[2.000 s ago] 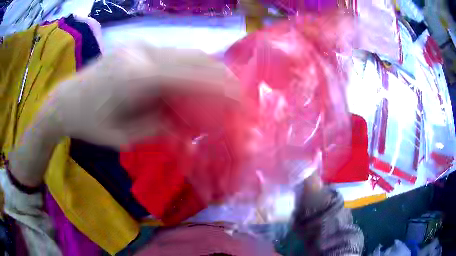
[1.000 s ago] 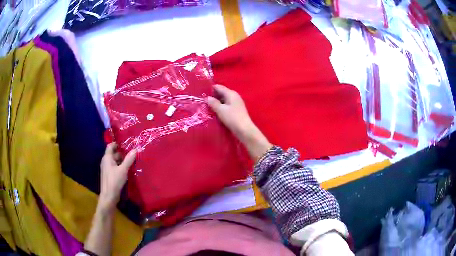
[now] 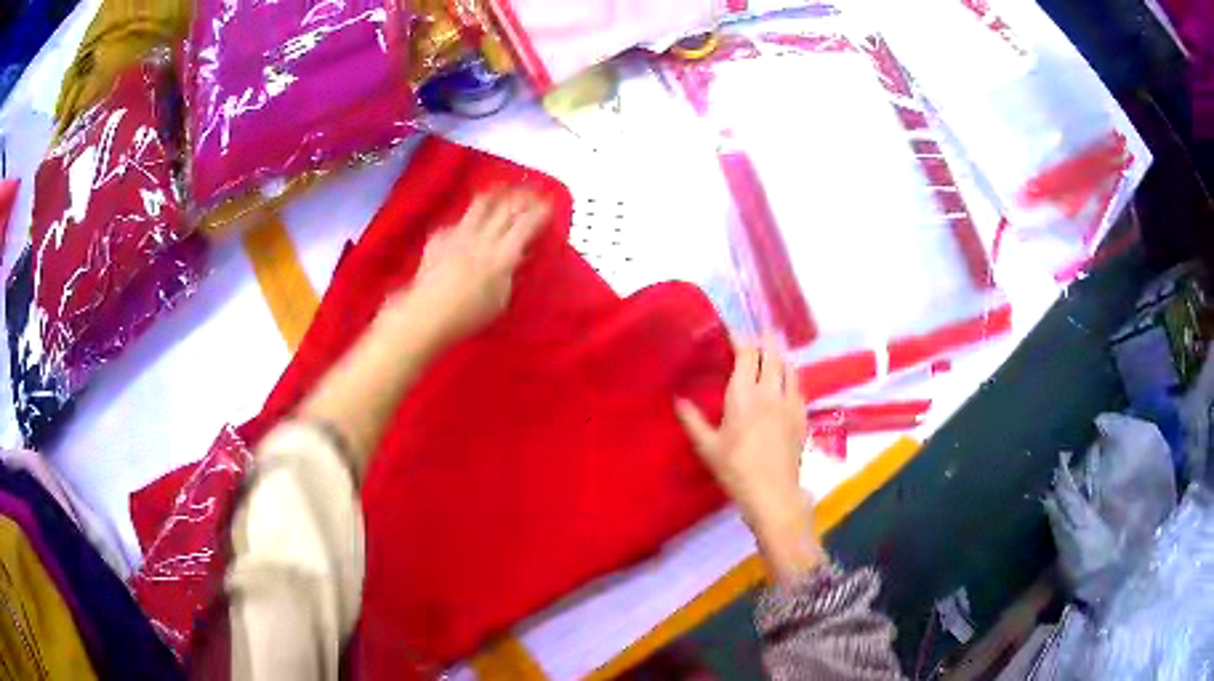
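A red jacket (image 3: pixel 533 459) lies loosely spread on the white table in front of me. My left hand (image 3: pixel 486 253) is on the upper part of the red cloth, blurred; whether its fingers grip the cloth does not show. My right hand (image 3: pixel 759 419) is at the jacket's right edge, with thumb and fingers around the cloth. A bagged red garment (image 3: pixel 193 539) shows partly at the lower left, behind my left sleeve.
Empty printed bags (image 3: pixel 865 200) lie flat at the right. Purple (image 3: pixel 293 100) and dark red (image 3: pixel 107 226) bagged packets lie at the far left. A pink bagged garment (image 3: pixel 606 27) is at the far side. A mustard garment (image 3: pixel 33 612) hangs at the lower left. Orange tape (image 3: pixel 746 572) marks the near edge.
My view has turned to the right. Both hands have left the bagged red garment, now at the lower left, and moved onto the loose red jacket.
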